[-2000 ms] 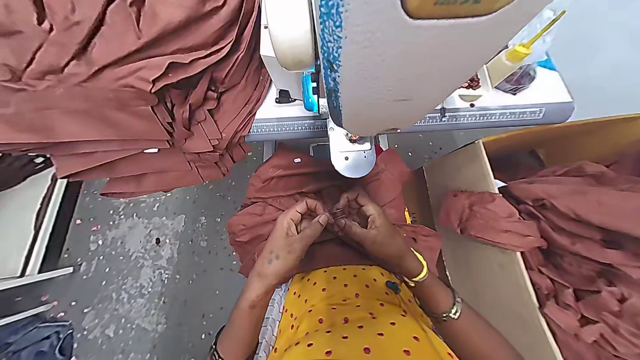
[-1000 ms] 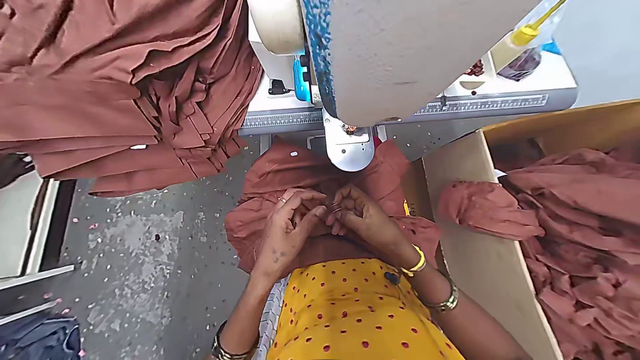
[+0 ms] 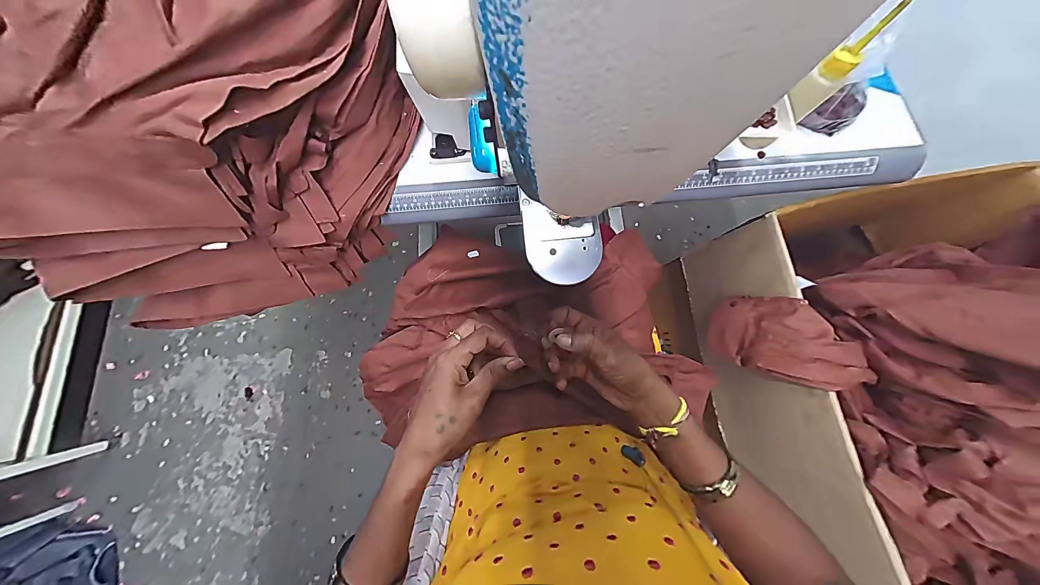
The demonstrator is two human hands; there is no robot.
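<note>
Reddish-brown fabric point(image 3: 439, 284) lies over my lap, below the rounded metal work arm point(image 3: 565, 248) of a sewing machine point(image 3: 634, 89). Above the cloth, my left hand point(image 3: 467, 374) has its thumb and forefinger close together at the fingertips. Just right of it, my right hand point(image 3: 597, 353) is curled, with thumb and fingertips pinched. Something thin, perhaps thread, may be between the two hands, but it is too small to tell. Whether either hand grips the cloth is also unclear.
A large stack of reddish-brown cloth point(image 3: 122, 187) is at upper left. At right a cardboard box point(image 3: 780, 406) holds more such cloth point(image 3: 959, 325). Behind the machine arm runs a table edge with a ruler strip point(image 3: 780, 172). A yellow-handled tool point(image 3: 841, 61) and small dark red pieces point(image 3: 764, 120) are at upper right.
My hands have moved slightly apart at the fingertips since a second ago. The cloth in my lap stays in about the same place.
</note>
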